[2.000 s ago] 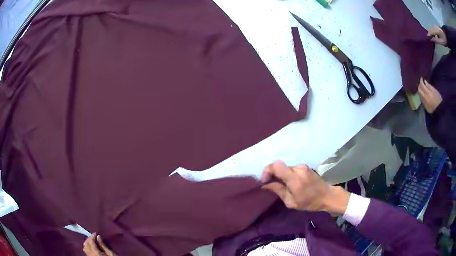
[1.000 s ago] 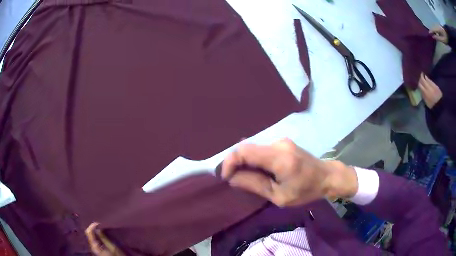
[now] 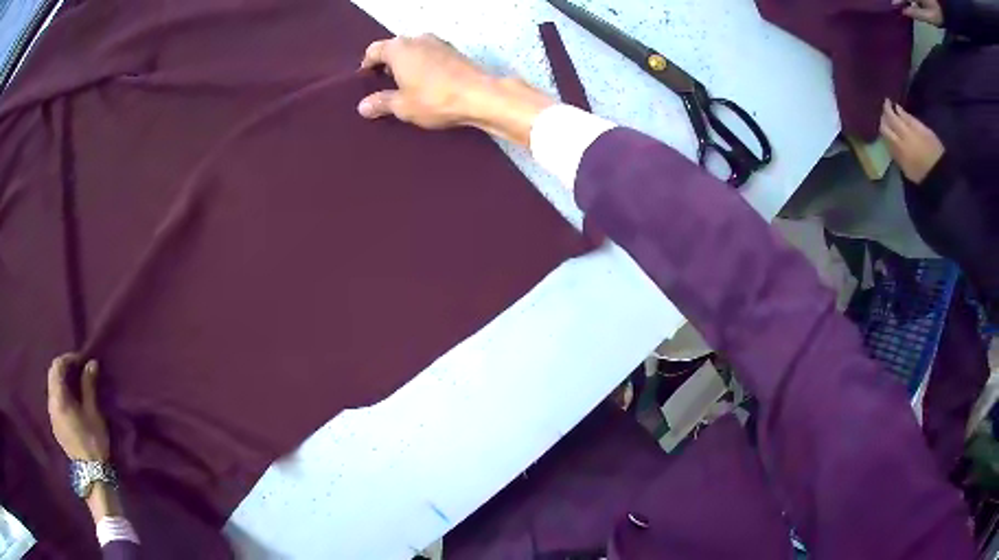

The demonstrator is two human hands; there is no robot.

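Note:
The dark maroon fabric (image 3: 318, 252) lies spread over the left and middle of the pale table. My right hand (image 3: 427, 85) holds the fabric with thumb and fingers near its far right edge. My left hand (image 3: 77, 410), with a metal watch, holds the fabric at the left. A raised fold runs in a curve between my two hands. The fabric's near edge is uneven. Tailor's shears (image 3: 668, 82) with black handles and a brass-coloured pivot lie on the table beyond my right forearm. The tips of their blades are cut off by the top edge.
A narrow maroon strip (image 3: 564, 68) lies beside the shears, partly behind my sleeve. At the right, another person's hands (image 3: 911, 142) hold a maroon piece (image 3: 860, 55). A blue basket (image 3: 915, 312) and scraps are below the table's right edge. The pale table (image 3: 438, 438) shows along the fabric's near edge.
My right hand has moved from the near side to the far side with the fabric, drawing the near flap away. My left hand has moved up and left. The shears now appear higher and further left.

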